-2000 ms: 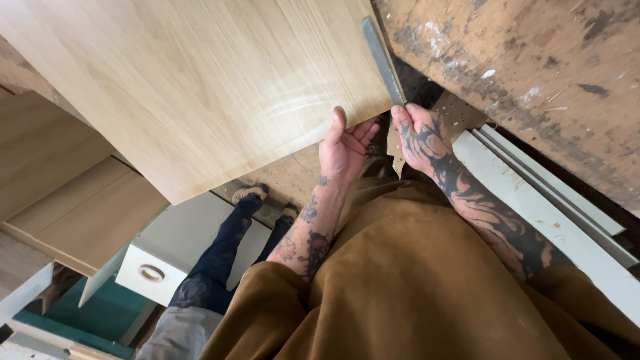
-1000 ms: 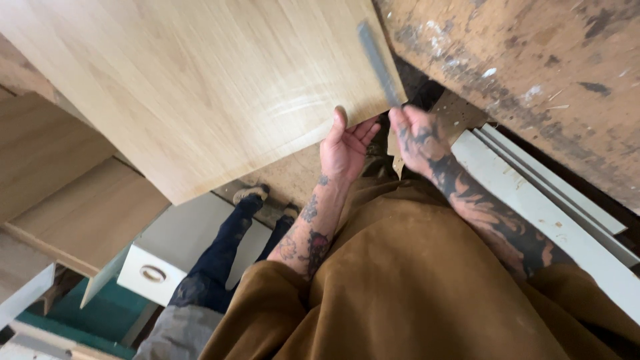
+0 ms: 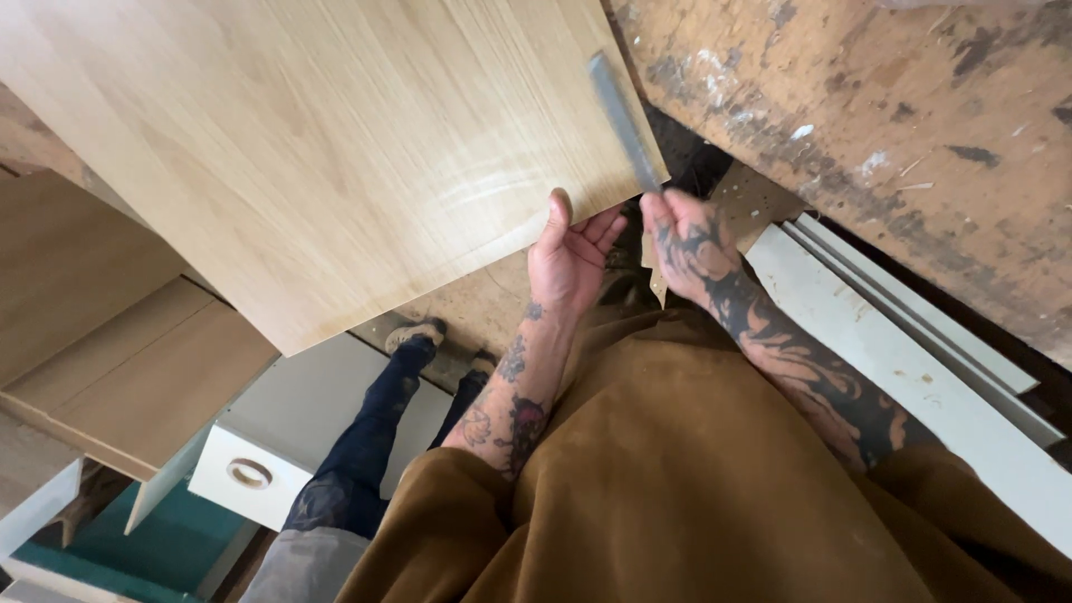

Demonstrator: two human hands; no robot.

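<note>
A large wood-grain laminated panel [image 3: 352,142] fills the upper middle of the head view. My left hand [image 3: 571,255] grips the panel's near edge, thumb on the top face and fingers beneath. My right hand [image 3: 688,239] is closed around the near end of a flat grey metal file [image 3: 621,126]. The file lies along the panel's right edge, close to the near right corner, its far end pointing away from me. The handle end is hidden in my right fist, and the file is slightly blurred.
A stained wooden workbench [image 3: 854,109] is at the upper right. White boards [image 3: 904,368] lean below it. At lower left are wood-grain boards [image 3: 151,368], a white cabinet piece with a ring-shaped roll [image 3: 249,474] and a teal-lined box [image 3: 180,523]. Another person's legs [image 3: 360,435] are close by.
The file and my right hand have shifted slightly along the panel's right edge between frames. My left hand and the panel have stayed in place.
</note>
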